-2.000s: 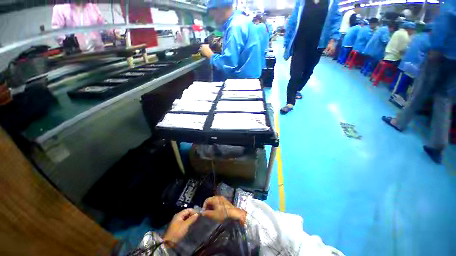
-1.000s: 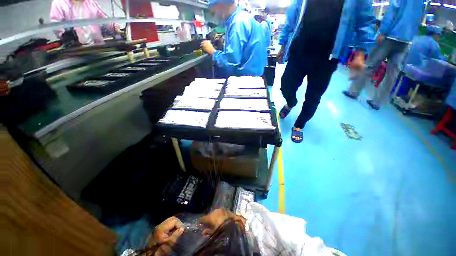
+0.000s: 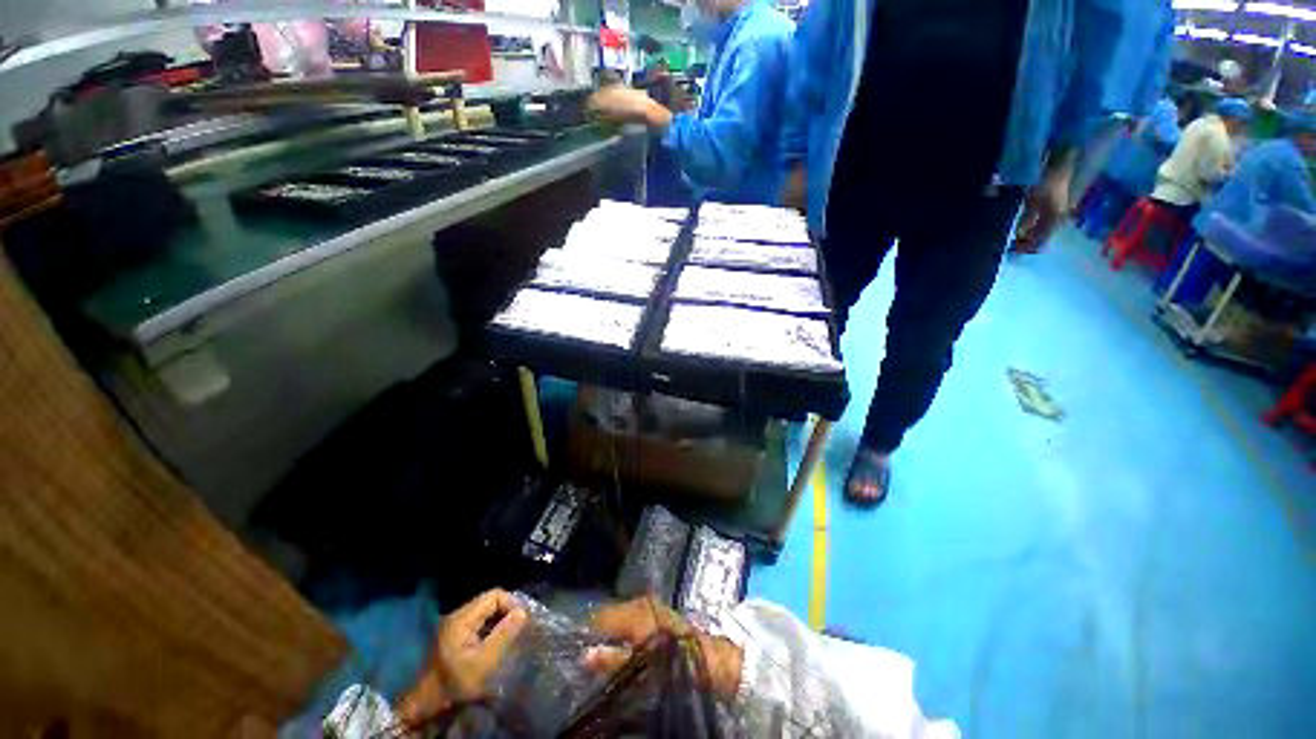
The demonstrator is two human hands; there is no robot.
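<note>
My left hand (image 3: 474, 650) is at the bottom centre with its fingers curled at a clear, crinkled bubble bag (image 3: 549, 653). My right hand (image 3: 642, 631) is to its right at the same bag, partly covered by dark hair strands. Whether a module is inside the bag cannot be told. Clear and white plastic (image 3: 837, 679) lies over the lap at the right. A black tray with silvery-white modules (image 3: 714, 570) lies on the floor just beyond my hands. Another dark tray with a module (image 3: 557, 523) is left of it.
A tray cart (image 3: 743, 386) stands ahead, its black tray filled with white modules; a carton (image 3: 671, 459) is below. A green-topped bench (image 3: 217, 274) and wood-grain panel (image 3: 130, 534) are left. A person (image 3: 938, 188) stands right of the cart; another is behind it.
The person in black trousers has come closer, beside the cart. The view has shifted slightly, so the cart appears further right. My hands stay at the bag, the left one more open to view.
</note>
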